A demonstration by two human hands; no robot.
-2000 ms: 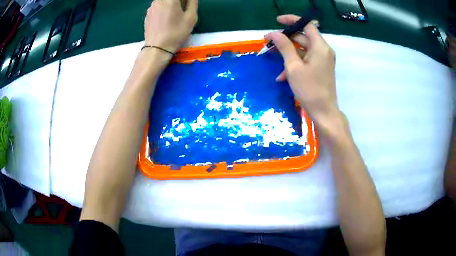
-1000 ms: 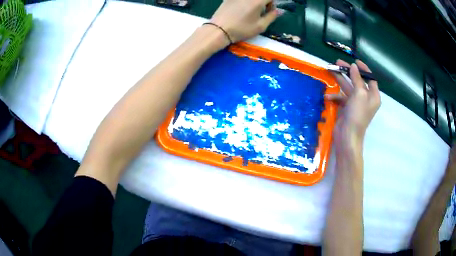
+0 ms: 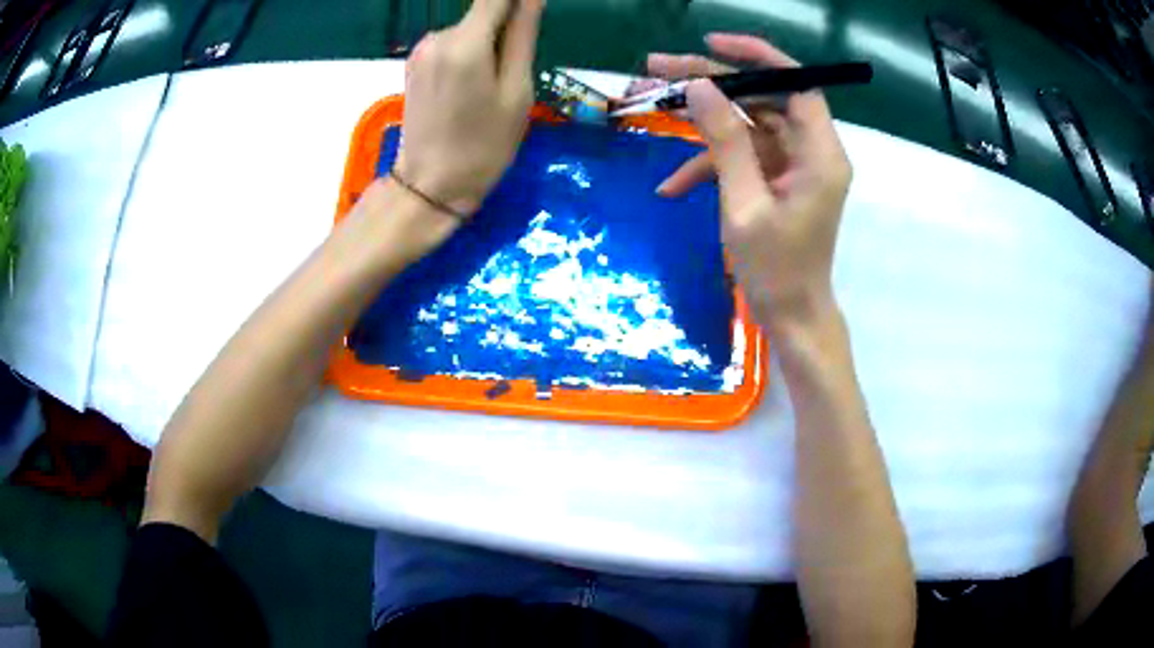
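Note:
The orange tray (image 3: pixel 595 405) holds a mass of small shiny blue pieces (image 3: pixel 506 272). My left hand (image 3: pixel 471 108) is over the tray's top left corner and holds a phone frame, mostly hidden behind the hand. The frame's board end (image 3: pixel 576 96) shows to the right of my fingers, with speckled metallic details. My right hand (image 3: pixel 782 177) holds a black pen-like tool (image 3: pixel 785 80) level, its pale tip at the board end. I cannot tell if the tip touches the board.
White foam (image 3: pixel 228 241) lies under the tray. Beyond it, black phone frames (image 3: pixel 972 82) lie on the dark green surface (image 3: pixel 873 76). A green mesh item (image 3: pixel 10 209) is at the left edge. Another person's forearm (image 3: pixel 1114 468) is at the right edge. A red object (image 3: pixel 79 449) is low left.
My left hand has come back over the tray with a phone frame. My right hand has moved left, bringing the tool tip to the board end. The camera view has turned.

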